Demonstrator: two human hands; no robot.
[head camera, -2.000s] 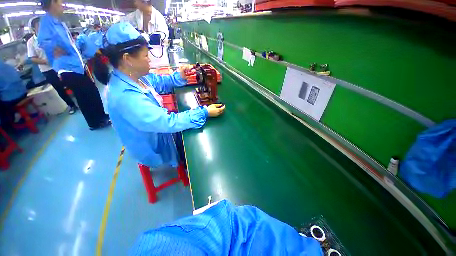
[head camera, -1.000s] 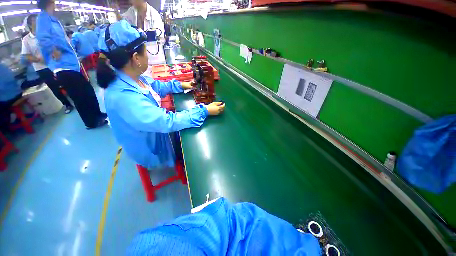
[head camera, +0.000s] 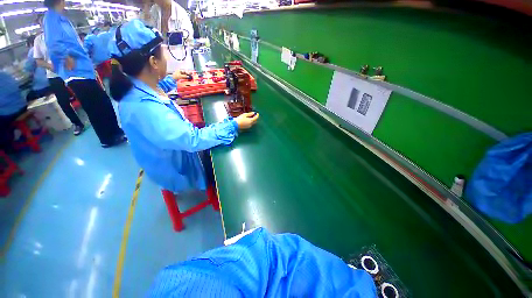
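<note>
A clear blister tray (head camera: 382, 262) shows at the bottom edge, right of a blue sleeve. Two ring-faced components with white rings (head camera: 369, 265) show in it; the lower one (head camera: 389, 290) is near the frame's edge. The wearer's blue sleeve (head camera: 274, 265) fills the bottom middle and hides the rest of the tray. Neither my left hand nor my right hand is in the picture. A white paper or card (head camera: 238, 237) sticks out behind the sleeve on the conveyor belt (head camera: 297, 192).
A person in a blue smock (head camera: 169, 125) sits on a red stool (head camera: 188, 210) at the belt's left side, by a red-brown fixture (head camera: 239, 90). The green panel (head camera: 455, 75) runs along the right, with a posted sheet (head camera: 357, 102) and blue cloth (head camera: 504, 177).
The seated person's far hand has moved away from the red-brown fixture towards the red trays, and the head has turned away. The wearer's sleeve and the tray have hardly moved.
</note>
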